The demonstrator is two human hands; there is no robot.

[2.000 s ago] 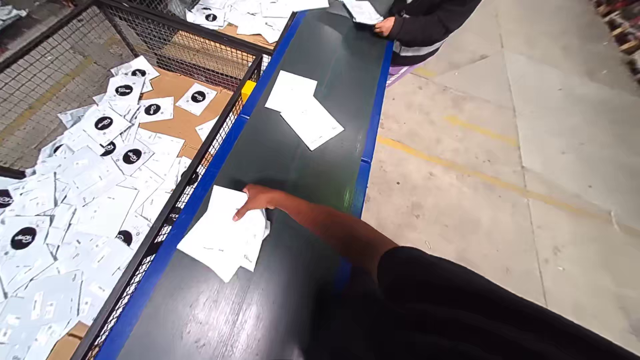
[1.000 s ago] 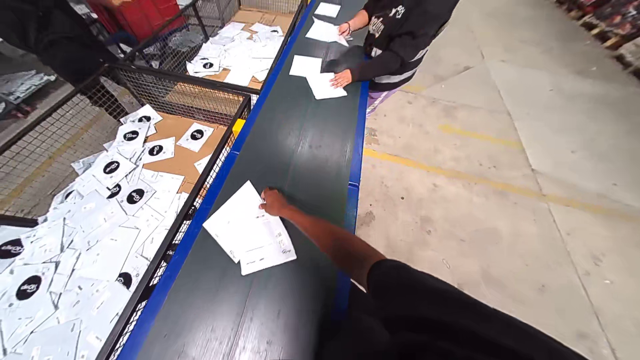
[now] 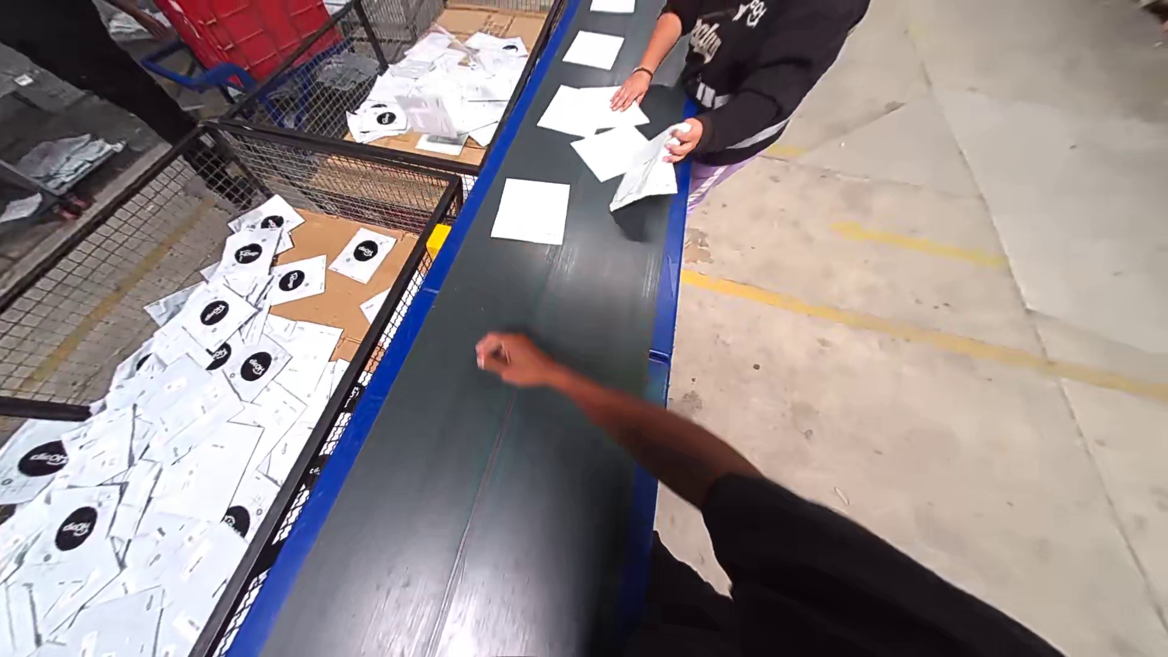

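Observation:
My right hand [image 3: 513, 359] is over the dark conveyor belt [image 3: 511, 456], its fingers loosely curled and a small gap showing by the thumb. No item is visible in it. My left hand is out of view. Farther up the belt lies a square white packet [image 3: 531, 212], the nearest one to my hand. Beyond it, a co-worker's hands are on other white packets: one presses on flat packets [image 3: 593, 109], the other lifts a crumpled packet [image 3: 650, 173] near the right edge. To the left, a wire mesh cage [image 3: 351, 397] holds many white packets [image 3: 196, 411], some with round black logos.
A second mesh cage with packets [image 3: 447, 82] stands beyond the first. A blue rail [image 3: 365, 420] edges the belt. The co-worker [image 3: 766, 55] stands at its right side. Another person is at the upper left by a red container [image 3: 246, 36]. Concrete floor [image 3: 867, 411] lies right.
The packets that were under my right hand are no longer there or in the hand. One co-worker's hand has lifted a packet. The view has shifted slightly.

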